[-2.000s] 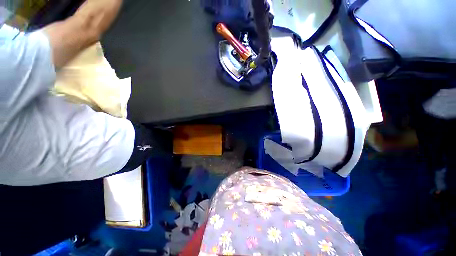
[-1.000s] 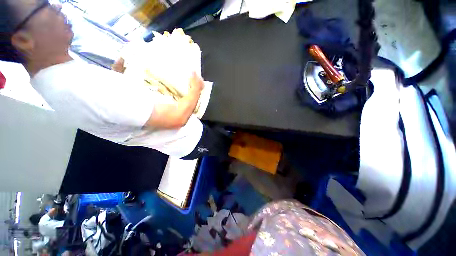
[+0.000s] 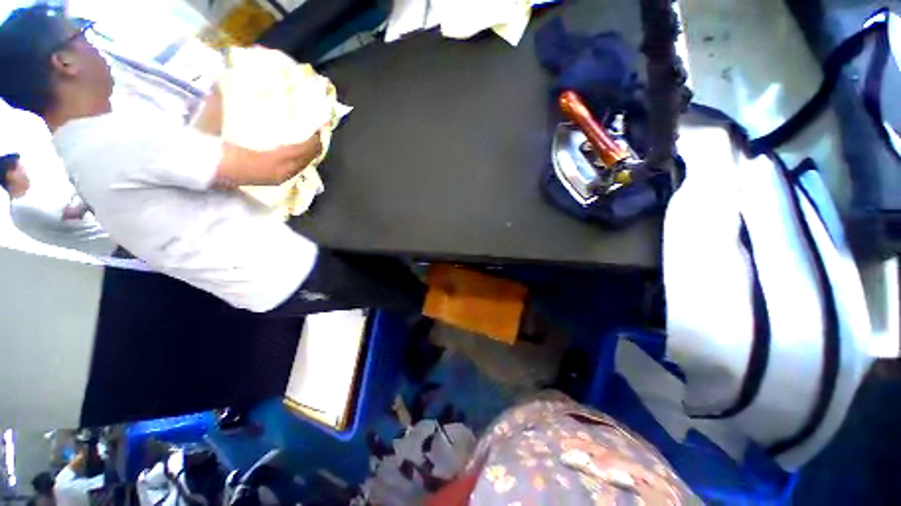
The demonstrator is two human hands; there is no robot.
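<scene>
Neither of my hands is in the picture. The dark pressing table [image 3: 435, 148] lies in front of me. A steam iron [image 3: 591, 158] with an orange-brown handle rests on dark cloth at the table's right part. White and cream cloth pieces [image 3: 459, 15] lie at the table's far edge. At the left, a person in a white shirt [image 3: 178, 188] holds a pale cream fabric bundle [image 3: 262, 109] against the chest with an arm around it.
White panels with dark edging [image 3: 716, 267] hang at the right over a blue crate [image 3: 731, 474]. Another blue crate [image 3: 361, 371] holds a white stack. An orange-brown box [image 3: 476, 301] is under the table. Scraps [image 3: 425, 460] litter the floor. My flowered garment [image 3: 583, 460] shows below.
The view has swung left, bringing the other person's head and upper body into the picture. Over the last second, that person has turned slightly with the cream bundle. The iron stays in place.
</scene>
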